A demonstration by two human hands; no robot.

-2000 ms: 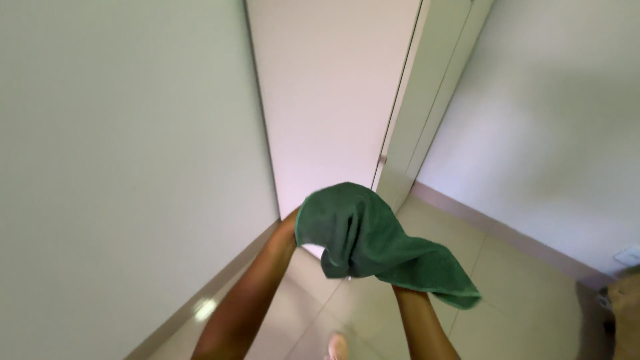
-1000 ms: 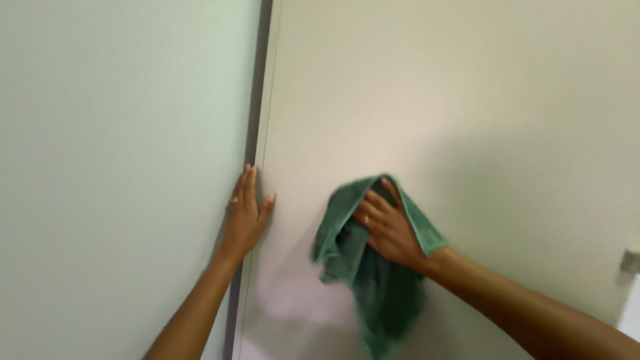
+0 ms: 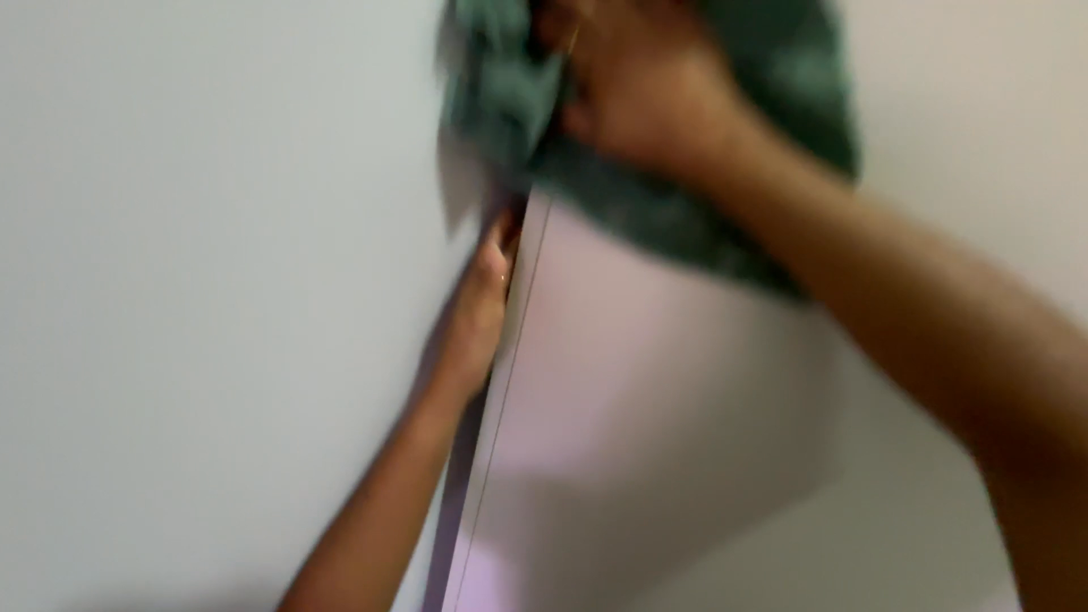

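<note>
A green cloth [image 3: 680,229], blurred by motion, spreads across the top of the head view, over the upper part of a pale door panel [image 3: 663,382]. My right hand [image 3: 646,93] grips the cloth near the panel's left edge; its fingertips are partly hidden in the folds. Below and to the left, my left hand [image 3: 480,314] rests against the same edge, in the narrow gap beside the wall. Its fingers are partly hidden behind the edge and under the cloth, and it holds no loose object that I can see.
A plain pale wall [image 3: 212,255] fills the left side, close beside the panel. A dark narrow gap [image 3: 455,501] runs between wall and panel. Shadows of the arm and cloth fall on the panel.
One second ago my right hand and the cloth were on the middle of the panel; now they are higher, at its left edge. My left hand has slipped further around that edge.
</note>
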